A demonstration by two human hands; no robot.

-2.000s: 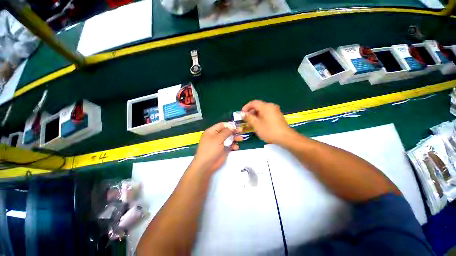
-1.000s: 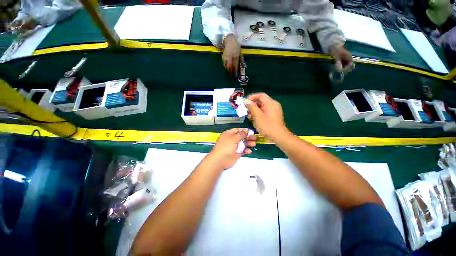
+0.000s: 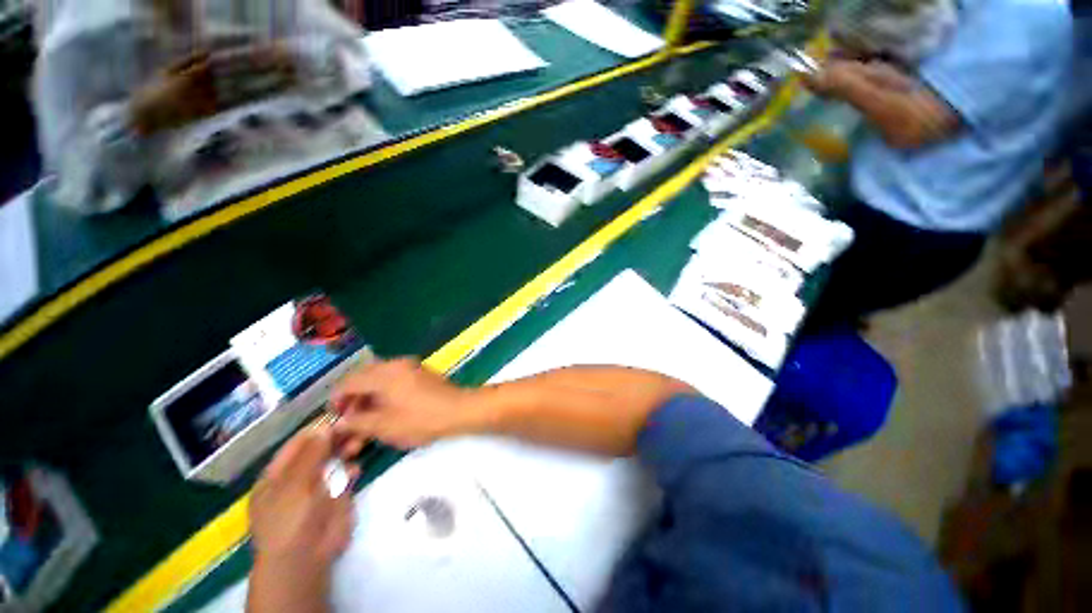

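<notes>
My left hand (image 3: 299, 503) is at the lower left, above the belt's yellow edge, with a small white accessory (image 3: 337, 478) in its fingers. My right hand (image 3: 393, 405) is beside it, fingertips bent together close to the left fingers; blur hides whether it holds anything. An open white box base (image 3: 213, 413) with a dark inside and blue print stands on the belt just behind my hands. Its lid (image 3: 296, 347), with a red-black watch picture, is beside it. A small grey-silvery piece (image 3: 432, 516) lies on the white sheet (image 3: 539, 479).
More open boxes (image 3: 554, 192) stand in a row farther along the green belt, with a watch (image 3: 509, 158) behind them. Bagged straps (image 3: 742, 269) lie at the right above a blue bin (image 3: 838, 389). A person in light blue (image 3: 970, 132) is at upper right. Another box (image 3: 42, 539) is lower left.
The view has swung to the right, so my hands and the box appear lower left. My right hand has come down from over the box lid to my left hand. The person in light blue now shows.
</notes>
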